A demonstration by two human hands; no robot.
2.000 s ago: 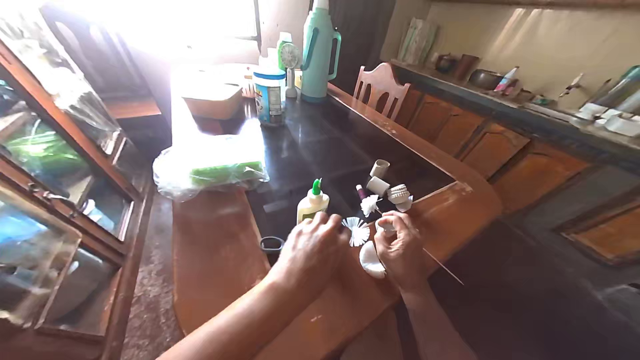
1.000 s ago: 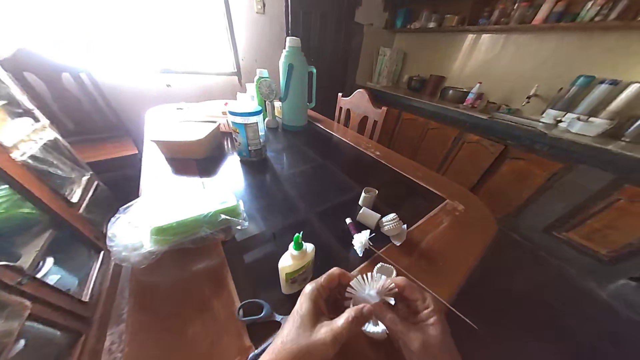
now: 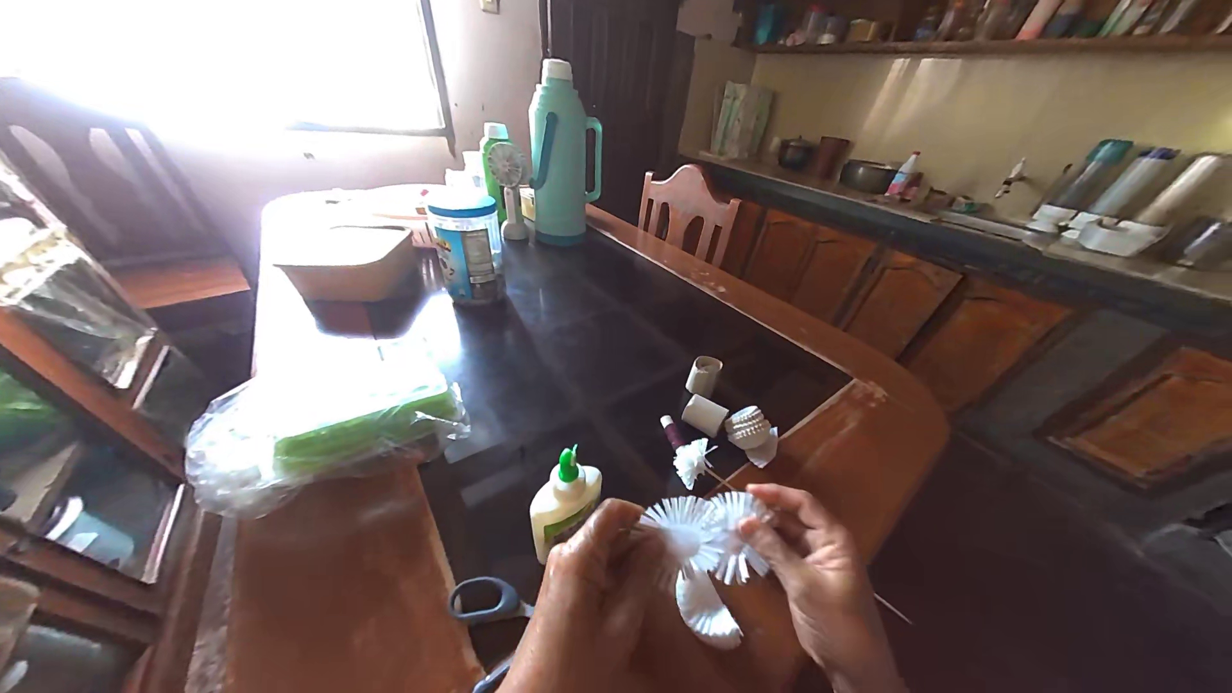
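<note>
My left hand [image 3: 606, 577] pinches a fringed white paper piece [image 3: 681, 531] fanned into a round. A second fringed white round [image 3: 739, 535] is between the fingers of my right hand [image 3: 813, 558], and the two rounds touch or overlap. A curved white strip [image 3: 707, 608] lies just below them. Left of my hands stands a glue bottle [image 3: 564, 500] with a green nozzle. Scissors with grey handles [image 3: 486, 599] lie by my left wrist, partly hidden. Beyond my hands, a small white paper flower [image 3: 693, 462] on a thin stick lies near a dark spool-like item [image 3: 671, 430].
Two white rolls [image 3: 705, 414] and a ribbed white roll [image 3: 749, 426] lie past the flower. A plastic-wrapped green item [image 3: 361, 423] is at left. A tan basin [image 3: 342, 265], a blue-labelled jar [image 3: 466, 255], a handheld fan [image 3: 507, 168] and a green thermos [image 3: 561, 154] stand at the back.
One fringed round was between both hands a second ago; now two rounds show, one at each hand. My right hand has moved apart from the left.
</note>
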